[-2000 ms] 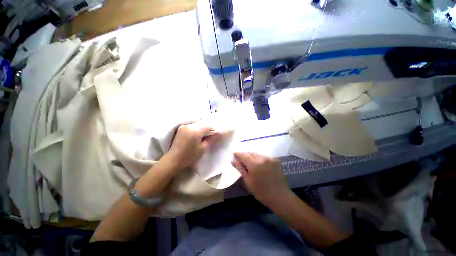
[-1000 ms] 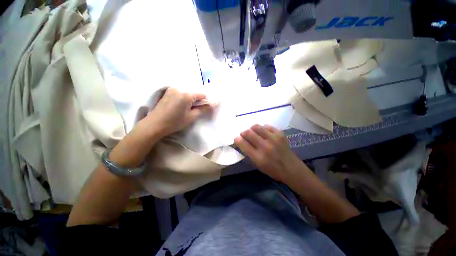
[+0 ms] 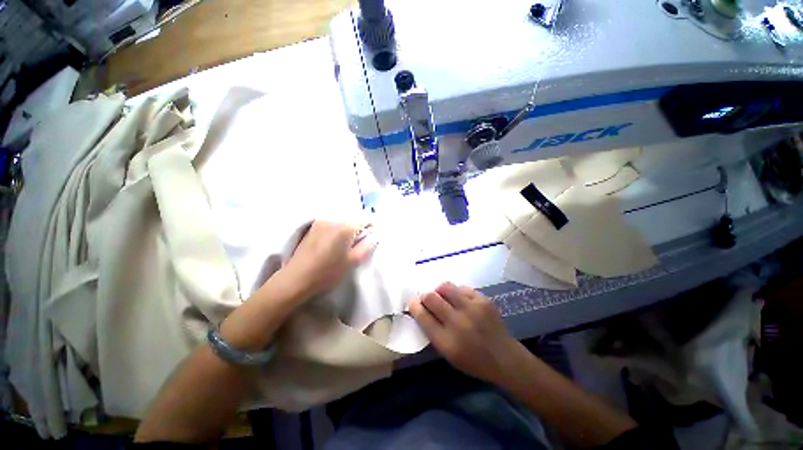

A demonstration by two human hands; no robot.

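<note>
A cream garment panel lies bunched on the machine table, its whiter face under the lamp. My left hand pinches the cloth in front and left of the needle area. My right hand grips the cloth's right edge near the table's front edge; a curved edge loops between the hands. The sewing machine stands above. Its presser foot area is washed out by glare, so I cannot tell whether cloth lies under the needle. Beige facing pieces lie right of the needle, with a black label on top.
Long beige folded panels hang at the table's left. The ruler-marked grey front edge runs along the right. A small black piece stands on the bed at the far right. Pale cloth lies below at the right.
The head view tilted down and then back up, shifting the whole scene. My hands keep their hold on the cloth, with only slight change in its folds.
</note>
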